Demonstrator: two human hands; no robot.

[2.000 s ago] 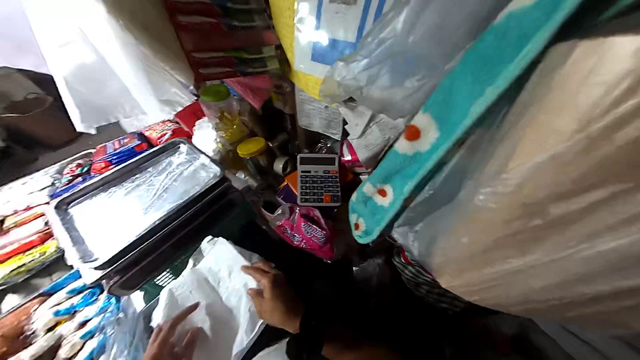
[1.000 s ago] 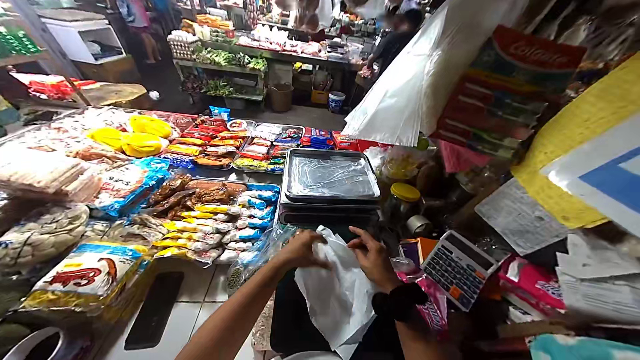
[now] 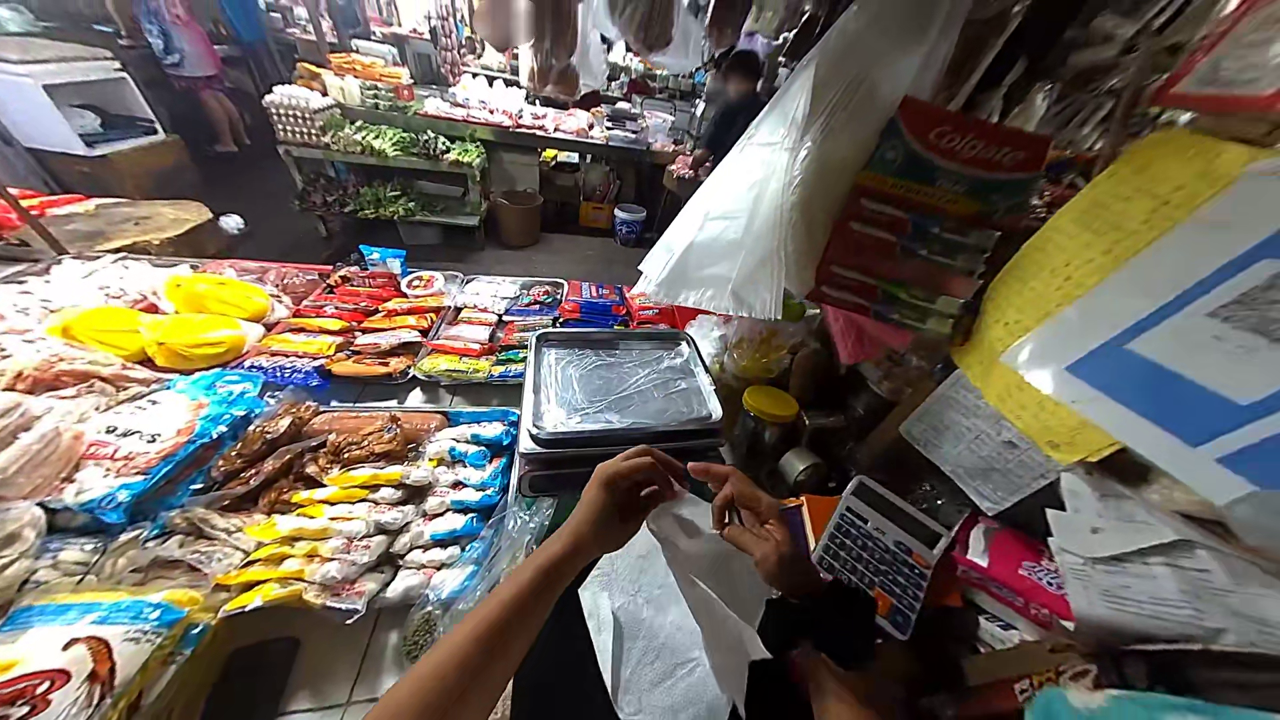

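A thin white plastic bag [image 3: 660, 610] hangs down below my two hands, at the lower middle of the view. My left hand [image 3: 625, 500] pinches its top edge between thumb and fingers. My right hand [image 3: 755, 525] holds the bag's upper right edge, fingers bent, with a dark band at the wrist. Just beyond both hands lies a metal tray [image 3: 622, 385] on a weighing scale, with clear plastic film over it. To the right of my right hand a calculator [image 3: 882, 555] leans at a slant.
Packaged sausages [image 3: 330, 530] and other wrapped food cover the counter at left, with a dark phone [image 3: 250, 678] at the near edge. A jar with a yellow lid [image 3: 769, 405] stands right of the tray. White plastic bags [image 3: 770, 190] hang above. A person [image 3: 735, 110] stands at a far stall.
The view has swung left and up since the first frame. My hands have come close together at the bag's top edge; one second ago they were farther apart.
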